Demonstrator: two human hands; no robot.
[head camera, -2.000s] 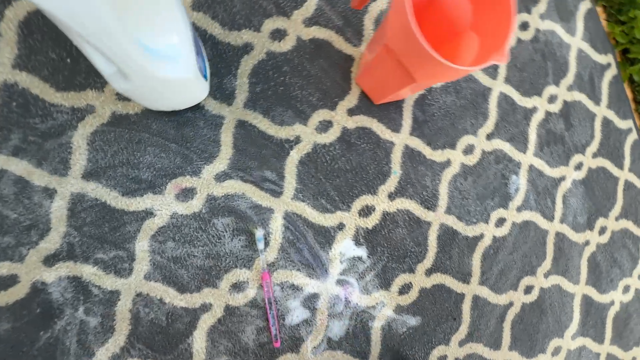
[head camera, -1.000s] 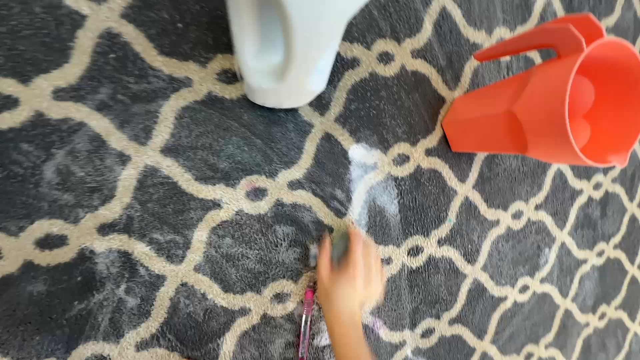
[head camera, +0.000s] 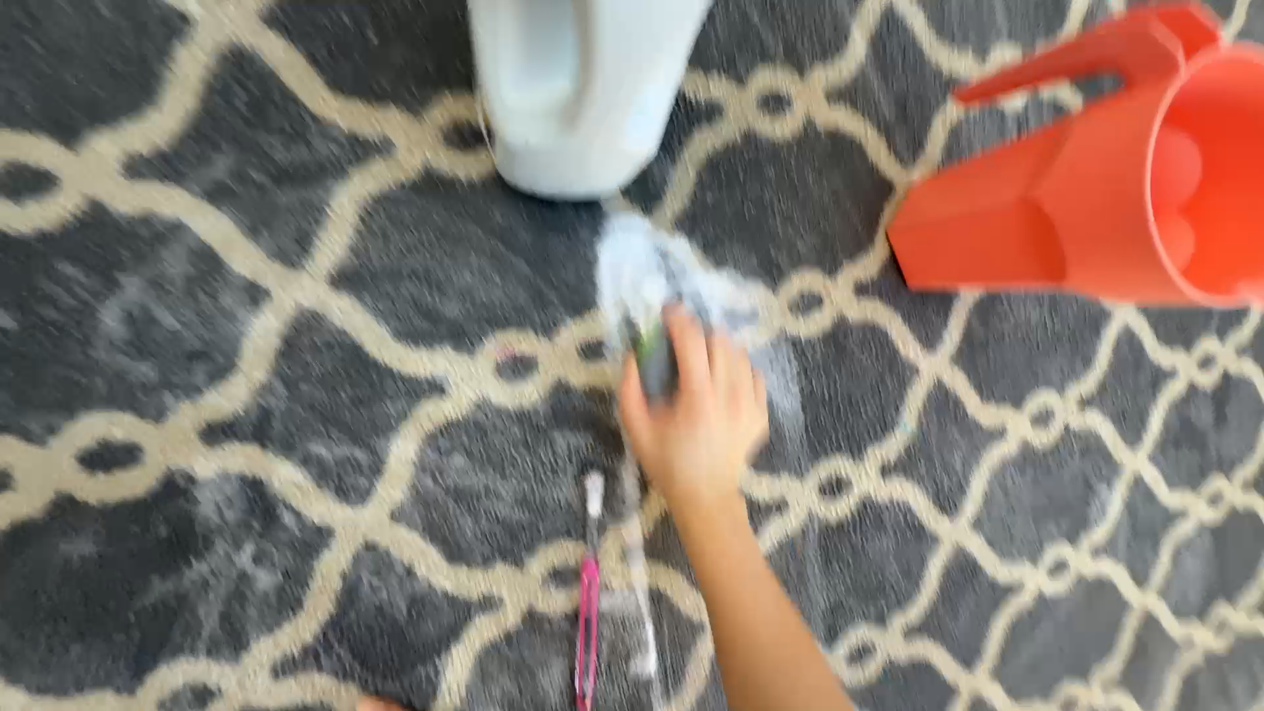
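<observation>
My right hand (head camera: 701, 415) grips a grey scrubbing brush (head camera: 657, 367) with a bit of green, its bristles hidden, pressed on the patterned rug (head camera: 474, 272). White foam (head camera: 642, 262) spreads around and beyond the brush. Left of my forearm lies a toothbrush (head camera: 589, 602) with a pink handle and white-tipped head. A sliver of skin at the bottom edge, probably my left hand (head camera: 380, 703), shows too little to tell what it does.
A white plastic jug (head camera: 588, 109) with a handle stands at the top, just beyond the foam. To the right, an orange-red plastic pitcher (head camera: 1027, 212) has its open mouth facing right. Whitish streaks mark the rug at the left.
My right hand, out of view two seconds ago, has moved away from me with the brush into the foam near the jug. The foam is more spread out. The view has shifted.
</observation>
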